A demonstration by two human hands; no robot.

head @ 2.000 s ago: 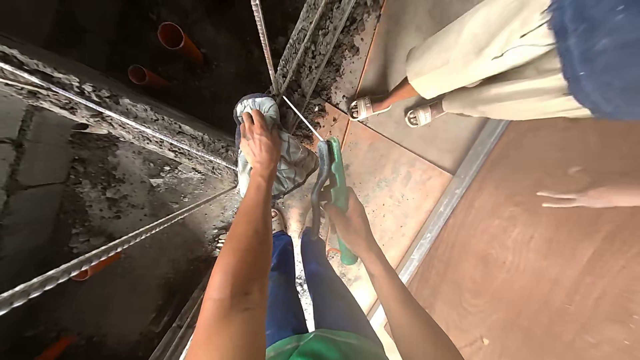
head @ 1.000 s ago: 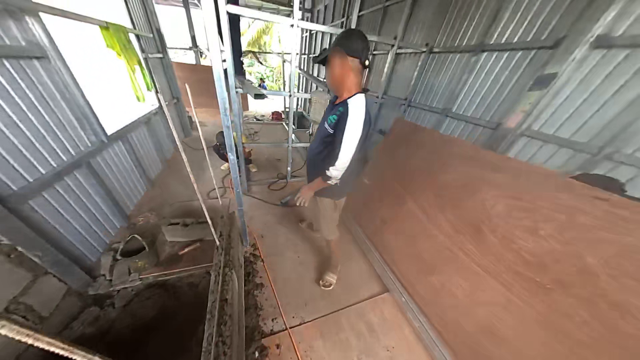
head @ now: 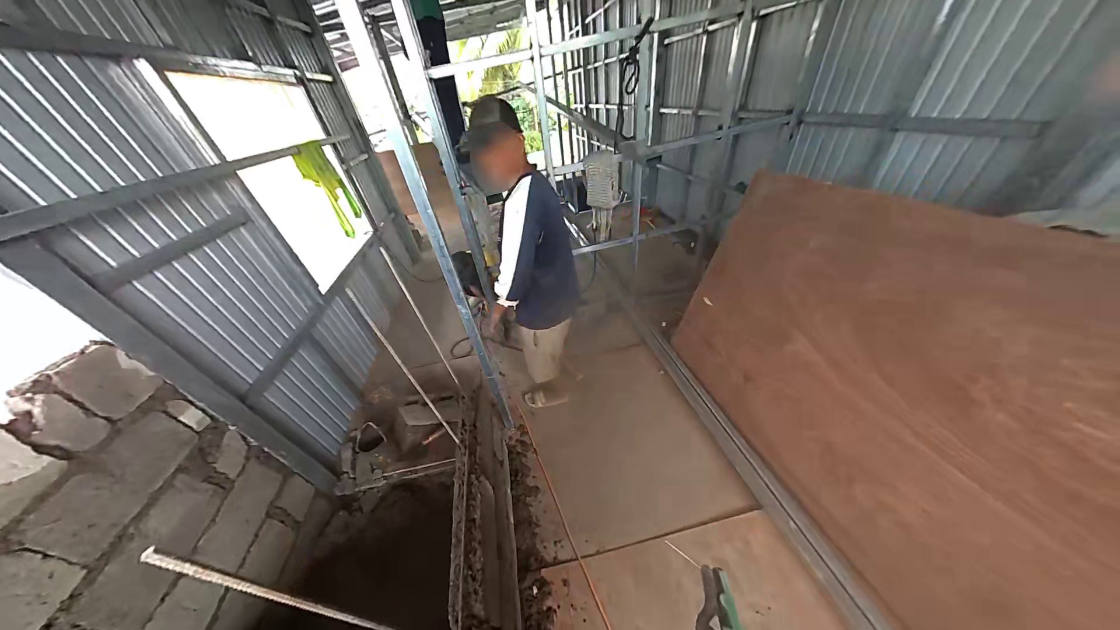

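Observation:
Neither of my hands shows in the head view now. At the bottom edge, right of centre, the upper end of a green and dark tool (head: 719,598) pokes in above the floor tiles; whether a hand is on it is hidden. A thin rod (head: 682,553) rises from near its tip. To its left an orange cord (head: 560,507) runs along the floor. A steel rebar (head: 254,588) juts in at the lower left over a dark pit.
A co-worker (head: 542,254) in a cap stands ahead beside upright metal studs (head: 464,245). A large plywood sheet (head: 910,367) leans at the right. The pit (head: 376,560) lies at lower left, beside a rough concrete wall edge (head: 486,525) and a block wall (head: 131,490).
The view has swung up from my hands to the room, and both hands have left it. The co-worker has turned toward the left and stands by the studs.

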